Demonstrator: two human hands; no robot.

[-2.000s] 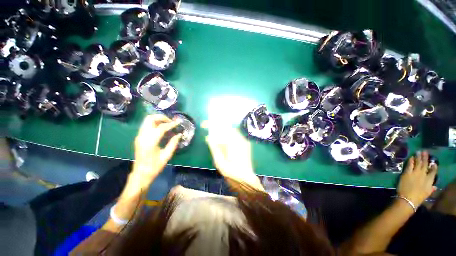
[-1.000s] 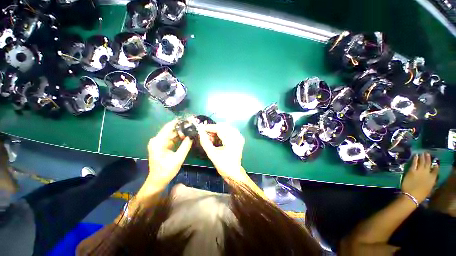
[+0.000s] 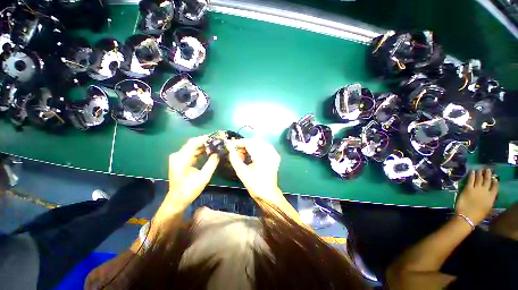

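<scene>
My left hand (image 3: 192, 169) pinches a small dark inner module (image 3: 216, 146) between thumb and fingers, above the front part of the green bench. My right hand (image 3: 255, 167) is close beside it, its fingertips together at the module's right side on a small pale piece, too small to name. A round black housing unit (image 3: 228, 165) lies between and under my hands, mostly hidden by them. A thin wire curves up just beyond my right fingertips. Whether my fingers touch the housing is hidden.
Several housing units with pale centres and loose wires stand at the left (image 3: 135, 102) and the right (image 3: 309, 136) on the green bench (image 3: 272, 68). A metal rail (image 3: 295, 21) runs along the far edge. Another person's hand (image 3: 478, 195) rests at the right end.
From two seconds to one second ago, my hands came together and my left hand lifted the dark module. Since then they have barely moved; a thin wire now shows above my right fingertips.
</scene>
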